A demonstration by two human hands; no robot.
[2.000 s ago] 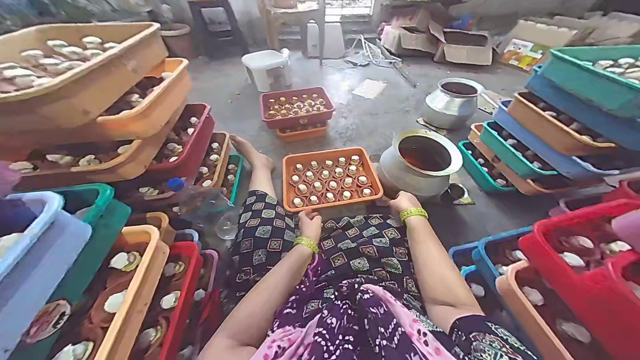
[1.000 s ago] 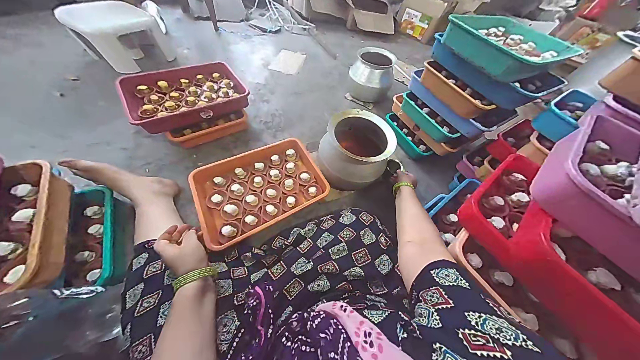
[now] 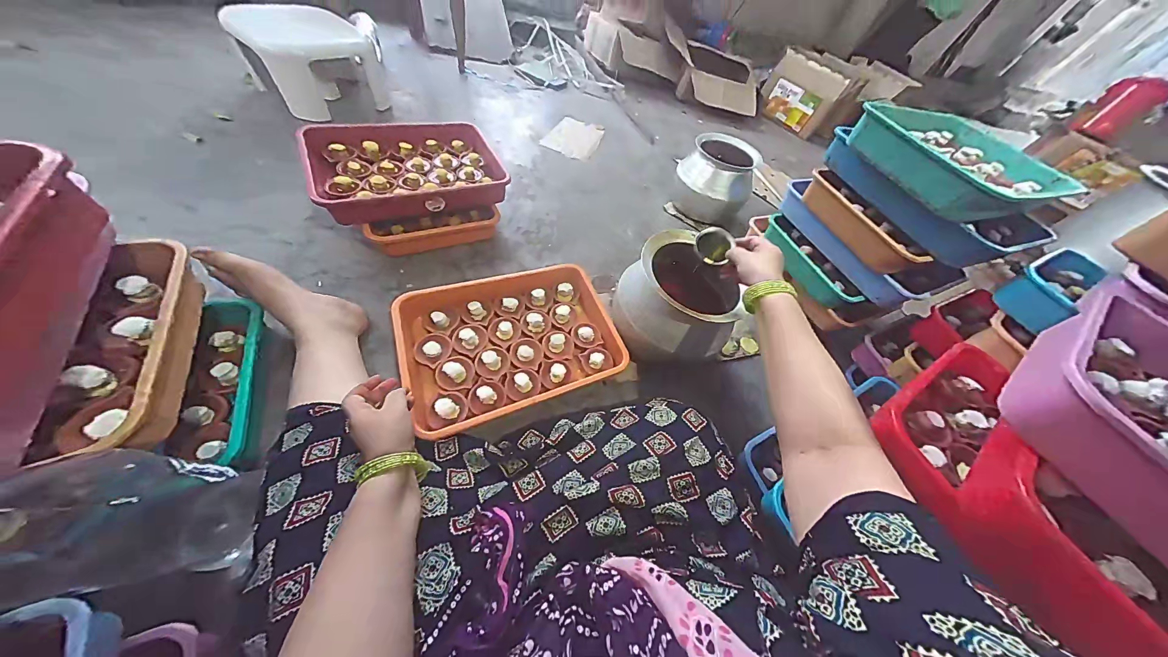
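Observation:
My right hand [image 3: 756,260] grips a small metal cup [image 3: 714,245] over the mouth of a round metal pot [image 3: 671,319] that holds dark liquid. Some yellowish contents show in the cup. Beside the pot, on the floor, lies an orange plastic tray [image 3: 511,423] with rows of small brown clay cups, each with a white piece [image 3: 491,359] in it. My left hand [image 3: 379,415] is at the tray's left edge, fingers partly curled; whether it touches the rim is hard to tell.
Beyond the orange tray, a maroon tray [image 3: 411,201] of similar cups rests on another orange one. A second metal pot [image 3: 716,182] stands farther back. Stacked trays rise at left [image 3: 164,365] and right [image 3: 958,173]. A white plastic stool [image 3: 306,46] and cardboard boxes [image 3: 721,87] are behind.
My right hand has gone from the orange tray's right side to the pot, and the cup now shows above its mouth. My left hand has moved from the tray's front edge to its left side.

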